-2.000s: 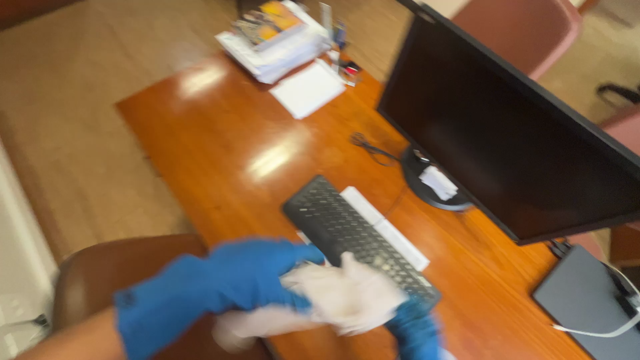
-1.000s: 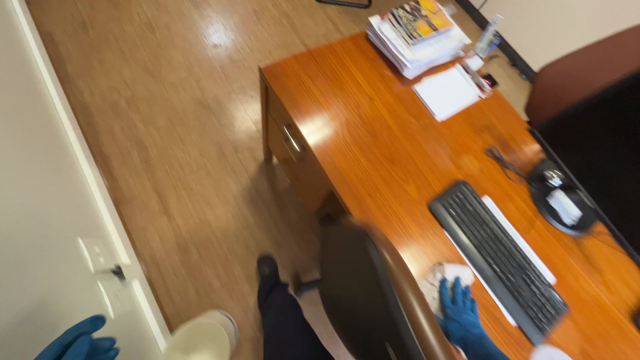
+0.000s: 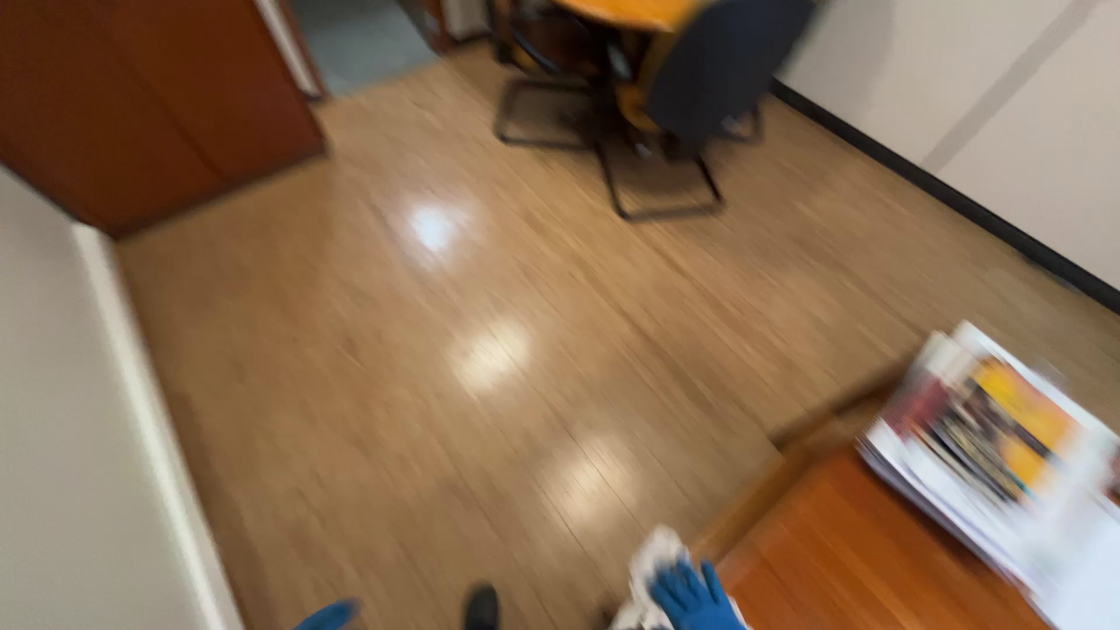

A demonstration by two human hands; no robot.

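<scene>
My right hand (image 3: 696, 599), in a blue glove, lies with spread fingers on a crumpled white cloth (image 3: 652, 569) at the near left edge of the wooden desk (image 3: 857, 551). Only the blue-gloved fingers of my left hand (image 3: 331, 615) show at the bottom edge, over the floor; whether they hold anything cannot be seen. To the right of my right hand, a stack of papers (image 3: 954, 516) with a yellow-covered magazine (image 3: 1015, 420) on top rests on the desk. The view is blurred.
Wooden floor (image 3: 525, 350) spreads ahead, with a dark shoe (image 3: 481, 606) at the bottom. Far off stand a dark-backed chair (image 3: 726, 70) and a round-edged table (image 3: 630, 10). A brown cabinet (image 3: 175, 114) is at the upper left; walls run along both sides.
The view has swung far toward the floor and the far end of the room. My right hand and the cloth have moved from beside the keyboard to the desk's edge near the paper stack.
</scene>
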